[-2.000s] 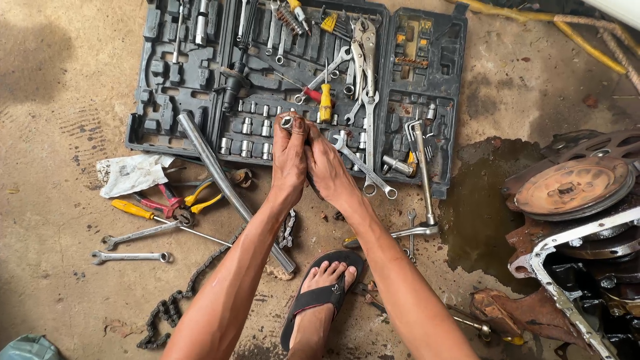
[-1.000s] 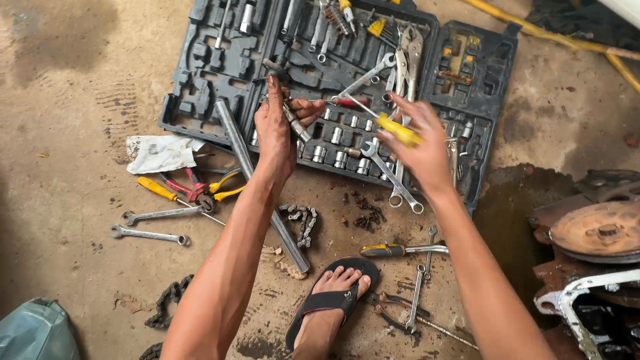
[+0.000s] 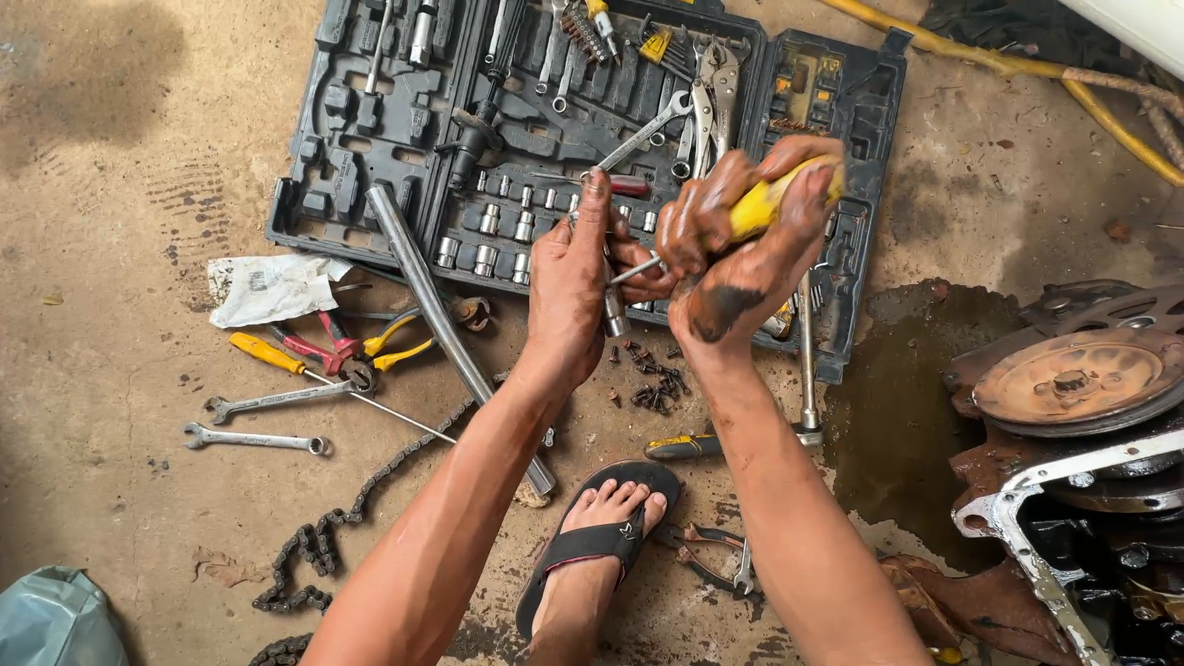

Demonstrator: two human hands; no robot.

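Observation:
My left hand [image 3: 575,287] is closed around a small chrome metal part [image 3: 614,313], likely a socket or its adapter; the fingers hide most of it. My right hand [image 3: 754,227], greasy and with a dark smear near the wrist, grips a screwdriver by its yellow handle [image 3: 770,199]. The screwdriver's thin shaft [image 3: 638,269] points left and down to the metal part, and its tip is hidden there. Both hands are over the lower edge of an open black plastic tool case [image 3: 370,242] holding sockets [image 3: 486,259], combination wrenches [image 3: 645,131] and locking pliers [image 3: 721,79].
Small screws [image 3: 657,379] lie below the hands. A steel pipe [image 3: 435,319] leans across the case's edge. Pliers [image 3: 347,356], wrenches [image 3: 254,439] and a drive chain [image 3: 319,541] are on the left. An engine [image 3: 1091,518] stands at the right beside an oily puddle [image 3: 911,407]. A sandaled foot [image 3: 601,541] is below.
My right hand has brought the screwdriver against the metal part in my left hand. Two seconds ago both hands were together; one second ago they were apart, the screwdriver raised in the right.

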